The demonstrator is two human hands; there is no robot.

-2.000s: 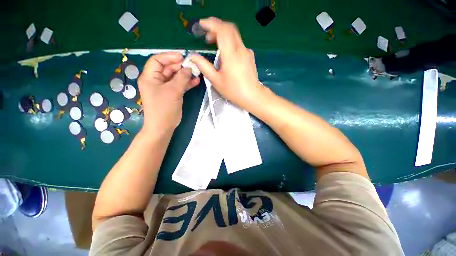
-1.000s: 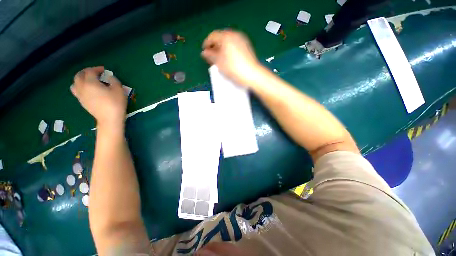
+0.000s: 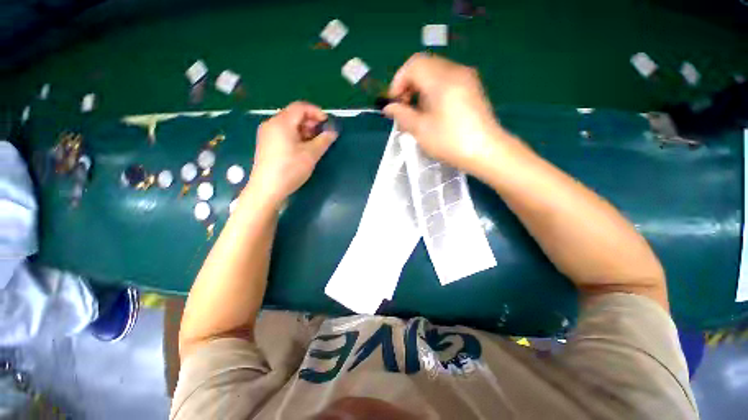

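My left hand [image 3: 294, 148] is over the padded bench edge, its fingertips pinched on a small dark round module [image 3: 329, 126]. My right hand [image 3: 439, 102] is at the far seam, fingers curled around a small dark piece [image 3: 385, 102], perhaps another module; it is blurred. Below my right hand, white sticker sheets [image 3: 371, 254] lie fanned out on the bench. The right sheet [image 3: 447, 215] shows grey rounded squares in columns. Round modules with pale faces and gold tails [image 3: 205, 191] lie loose to the left of my left hand.
Modules with white squares [image 3: 333, 33] lie scattered on the far green surface. Torn pale tape [image 3: 148, 121] runs along the seam. A dark sleeve or arm [image 3: 712, 111] reaches in at right, beside a white strip [image 3: 745, 221]. A person's leg and shoe [image 3: 117, 313] show at left.
My left hand has come back from the far surface to the near side of the seam. The sheets are fanned differently, with grey squares now showing on the right one. The camera view has turned.
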